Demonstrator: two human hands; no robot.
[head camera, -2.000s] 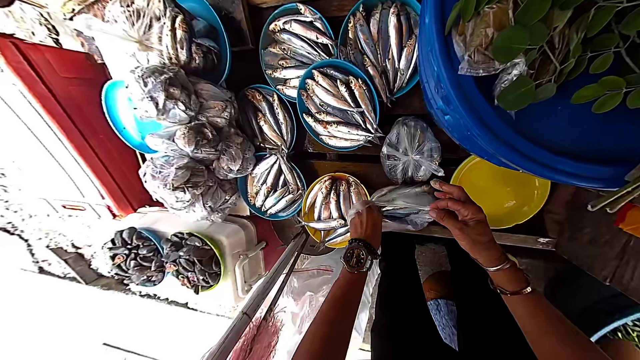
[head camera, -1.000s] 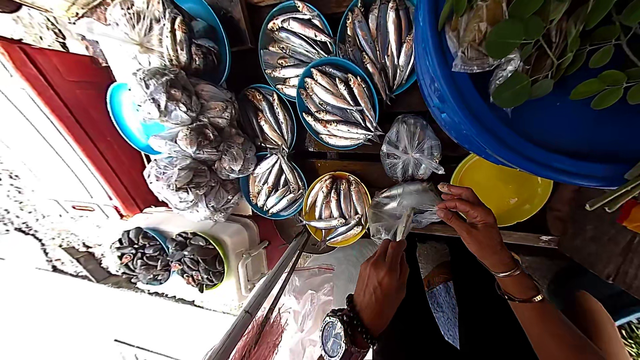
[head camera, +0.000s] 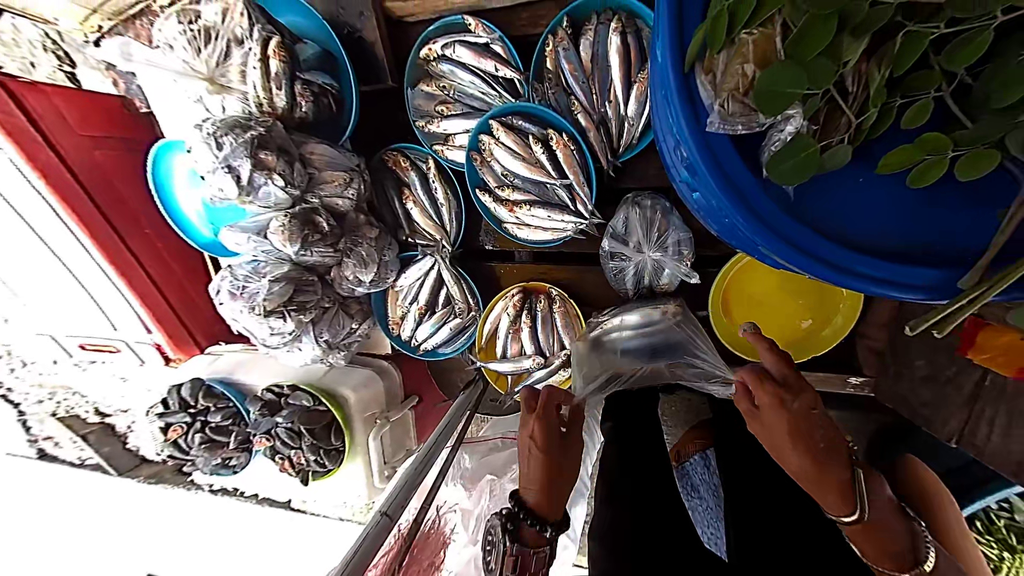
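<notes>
My right hand (head camera: 788, 416) pinches the gathered end of a clear plastic bag (head camera: 660, 348) with fish inside, which spans the gap between the yellow bowl of fish and the empty-looking yellow plate (head camera: 788, 308). My left hand (head camera: 550, 444), wearing a watch and beads, is at the near edge of the yellow bowl, its fingers by the tail of a fish (head camera: 552, 372); whether it grips the fish cannot be told. More fish (head camera: 528, 324) lie side by side in that bowl. A knotted bag of fish (head camera: 648, 244) sits just beyond the held bag.
Blue bowls of fish (head camera: 532, 172) stand beyond the yellow bowl. Bagged fish (head camera: 308, 232) are piled at left, above a white cooler (head camera: 364, 424) with bowls of mussels (head camera: 296, 432). A large blue basin (head camera: 696, 176) holds leafy stems (head camera: 912, 88). A pole (head camera: 416, 488) slants near my left hand.
My left hand has moved from the bag to the near edge of the yellow bowl. The bag now stretches out sideways from my right hand.
</notes>
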